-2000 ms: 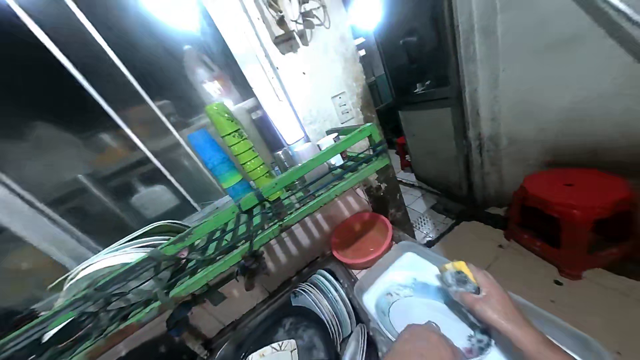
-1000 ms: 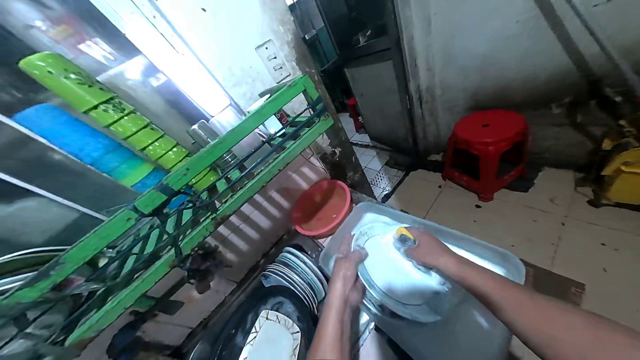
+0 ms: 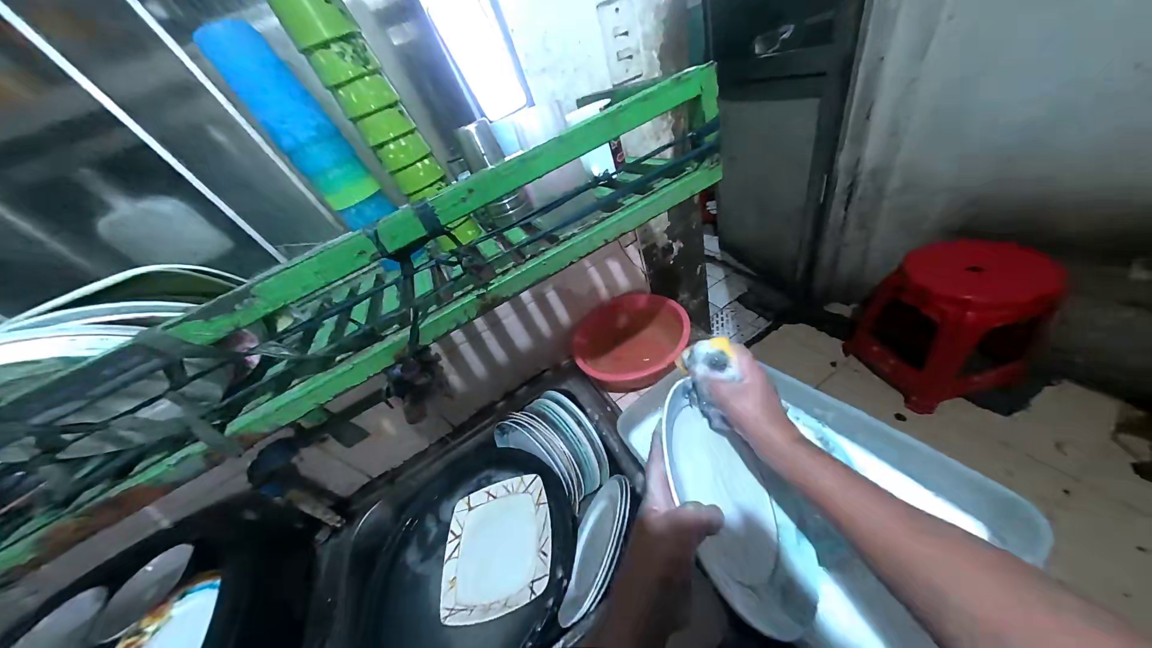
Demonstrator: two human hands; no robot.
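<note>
My left hand (image 3: 670, 531) grips the near-left edge of a large white oval plate (image 3: 733, 513), its thumb over the rim. The plate is tilted above a translucent plastic tub (image 3: 954, 477) of whitish, sudsy water. My right hand (image 3: 742, 391) holds a foamy yellow sponge (image 3: 717, 354) at the plate's upper rim. Left of the tub, a dark sink (image 3: 405, 549) holds a square patterned plate (image 3: 497, 551), a stack of plates on edge (image 3: 558, 441) and several leaning oval plates (image 3: 598, 549).
A red plastic basin (image 3: 632, 340) stands behind the tub. Above the sink runs a green metal rack (image 3: 540, 162) with blue cups (image 3: 288, 108), green cups (image 3: 373, 108) and plates. A faucet (image 3: 306, 504) sits between two basins. A red stool (image 3: 967, 315) stands at the right.
The plate, lying flatter over the tub a second ago, is now tipped up steeply. My right hand with the sponge has moved to its upper rim. The view has shifted toward the sink.
</note>
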